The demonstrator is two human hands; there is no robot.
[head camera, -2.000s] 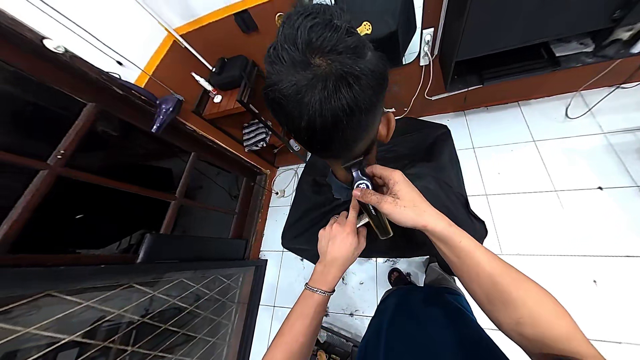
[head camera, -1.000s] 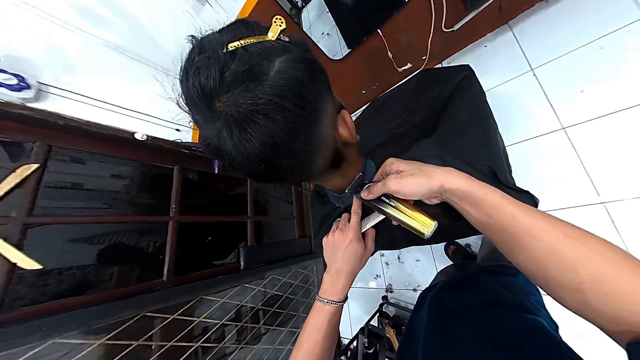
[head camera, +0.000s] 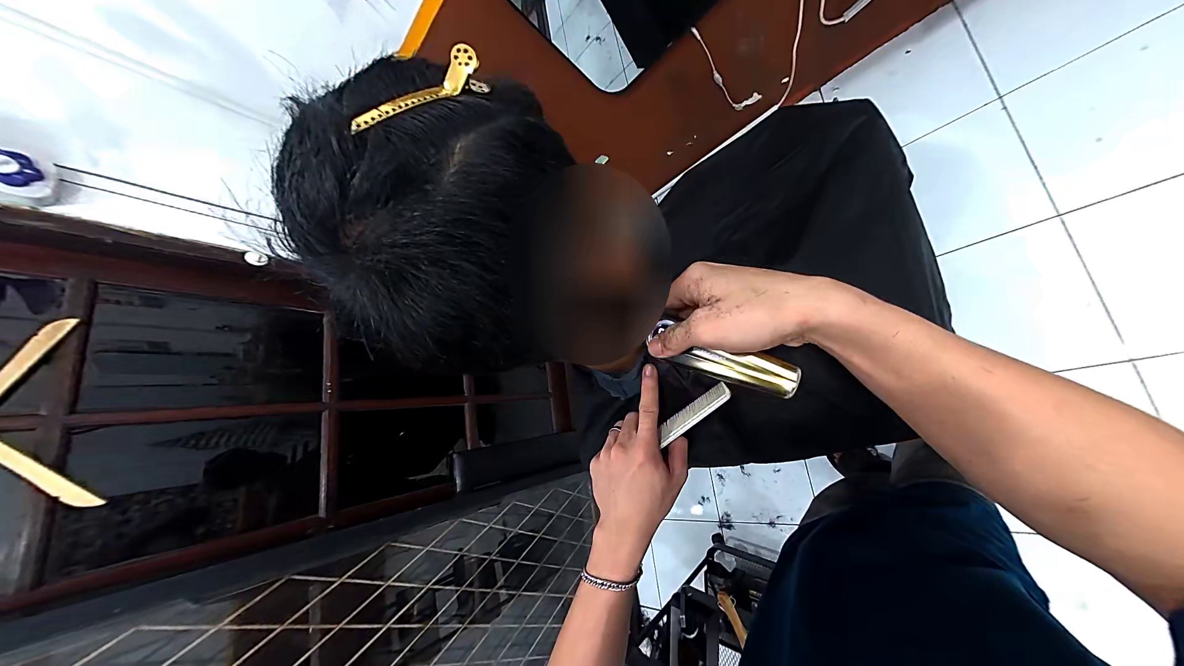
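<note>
A seated person's head (head camera: 407, 213) with dark hair fills the upper left, a gold hair clip (head camera: 407, 106) fixed in the hair. A black cape (head camera: 795, 203) covers the person's body. My right hand (head camera: 731, 305) grips a gold and black hair clipper (head camera: 749, 368) beside the neck; its blade end is hidden. Below it, my left hand (head camera: 638, 453) holds a pale comb (head camera: 696, 414), the index finger extended to the collar (head camera: 618, 381) near the clipper's head.
Dark wood-framed window panes (head camera: 203, 398) stand at the left, above a metal lattice (head camera: 370, 592). A black mesh trolley (head camera: 708, 601) is at the bottom, near my legs. A white cable (head camera: 795, 55) hangs along the brown cabinet (head camera: 647, 129) at the top. White floor tiles (head camera: 1054, 166) lie at the right.
The view has shifted and come closer to the head. The clipper has swung from pointing steeply down to lying more sideways in my right hand. More of the comb shows beside my left hand.
</note>
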